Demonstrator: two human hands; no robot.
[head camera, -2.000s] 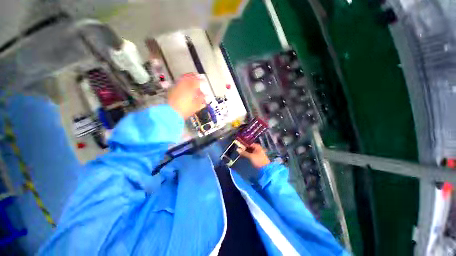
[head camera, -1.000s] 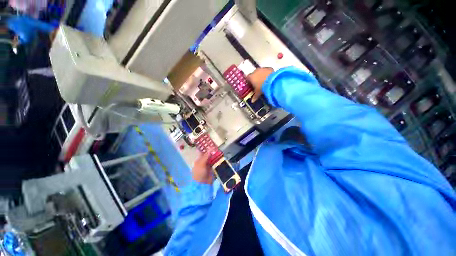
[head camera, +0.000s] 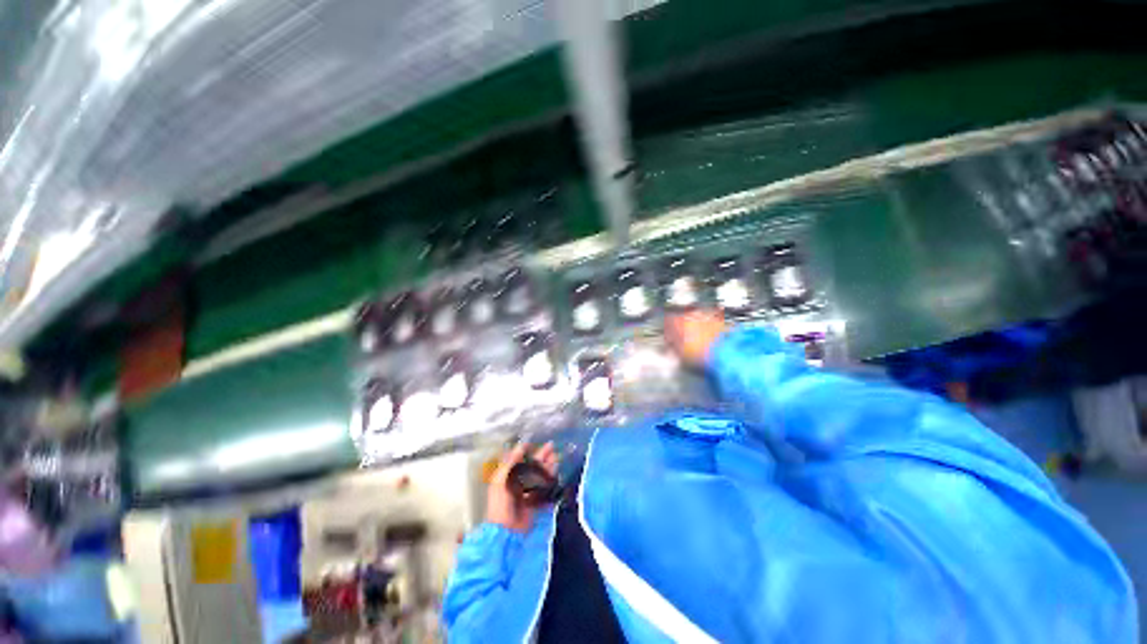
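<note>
Two clear blister trays lie side by side on the green line: the left tray (head camera: 497, 408) and the right tray (head camera: 805, 308). They hold dark closed phones (head camera: 633, 296) with white patches; some front pockets look empty, but glare and blur hide details. My right hand (head camera: 692, 337) is over the middle of the right tray, its fingertips at the pockets beside a phone; whether it grips anything is unclear. My left hand (head camera: 518, 488) is near my chest, in front of the trays, with its fingers around a small dark object, apparently a closed phone (head camera: 531, 481).
The cream machine (head camera: 440, 497) with a fixture area stands at the lower left. A pale post (head camera: 601, 126) stands behind the trays. Another tray of dark red phones (head camera: 1094, 176) lies at the far right. A pale rail (head camera: 755, 195) runs behind the trays.
The view has swung from the machine to the trays. My right hand has left the phone in the fixture and is over a tray. The open phone in my left hand now appears closed.
</note>
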